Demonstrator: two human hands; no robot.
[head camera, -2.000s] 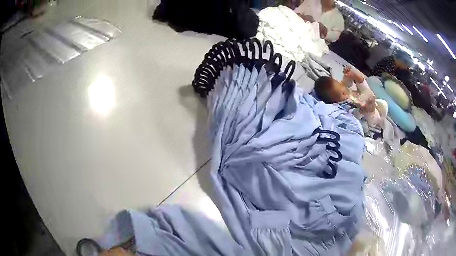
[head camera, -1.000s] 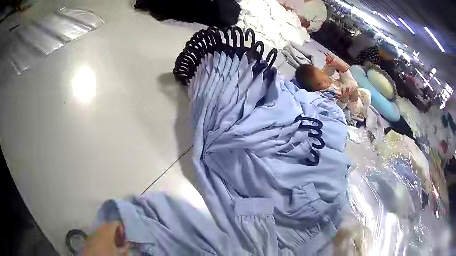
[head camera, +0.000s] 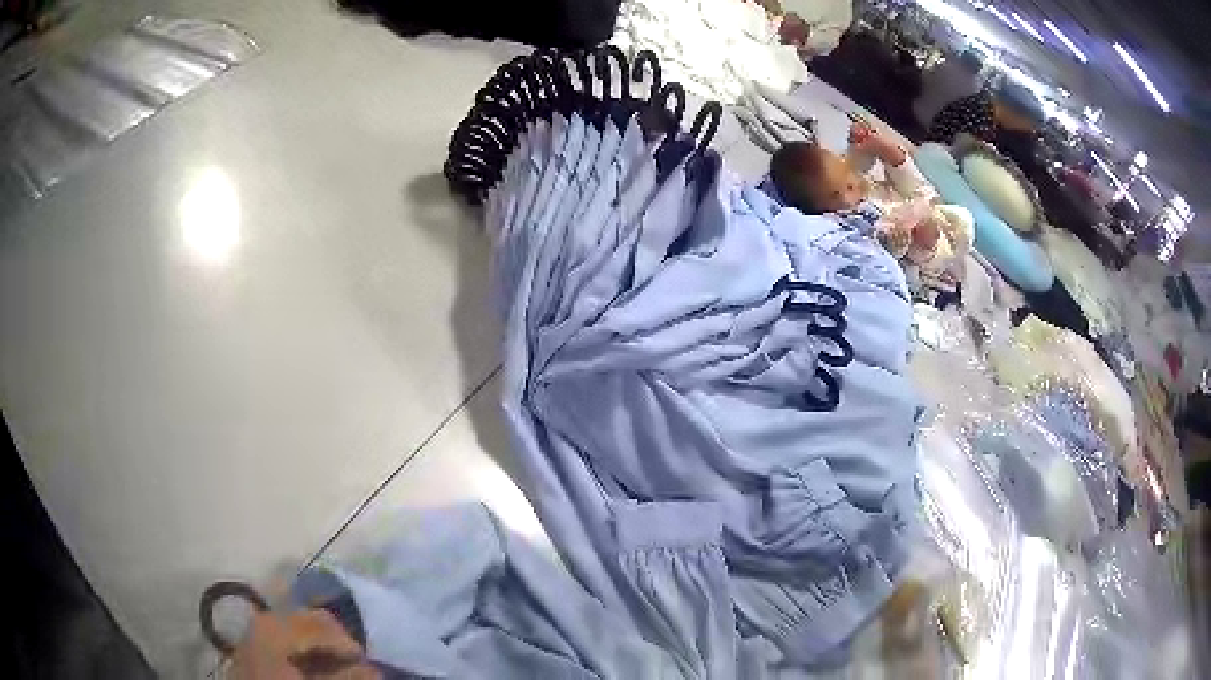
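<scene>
My left hand (head camera: 303, 648) is at the bottom left, partly cut off by the lower edge and somewhat blurred. Its fingers are closed at the collar of a light blue shirt (head camera: 445, 585), just beside a black hanger hook (head camera: 234, 614). The rest of this shirt runs right along the bottom edge. In the middle lies a pile of light blue shirts (head camera: 611, 306), with a row of black hanger hooks (head camera: 525, 113) at its far end. Several loose hooks (head camera: 821, 339) lie on top. Gathered cuffs (head camera: 671, 525) show at the near side. My right hand is not in view.
The pale glossy worktable (head camera: 319, 332) has a seam. Clear plastic bags (head camera: 126, 86) lie far left, more glaring plastic (head camera: 983, 531) right. Black garments (head camera: 491, 16) and white garments (head camera: 711, 60) lie beyond. A baby (head camera: 883, 199) lies beyond the pile, near a light blue cushion (head camera: 989, 226).
The view has shifted, so the pile appears further left and higher. My left hand has come further into view at the collar, and the near shirt's collar end has turned and lifted slightly.
</scene>
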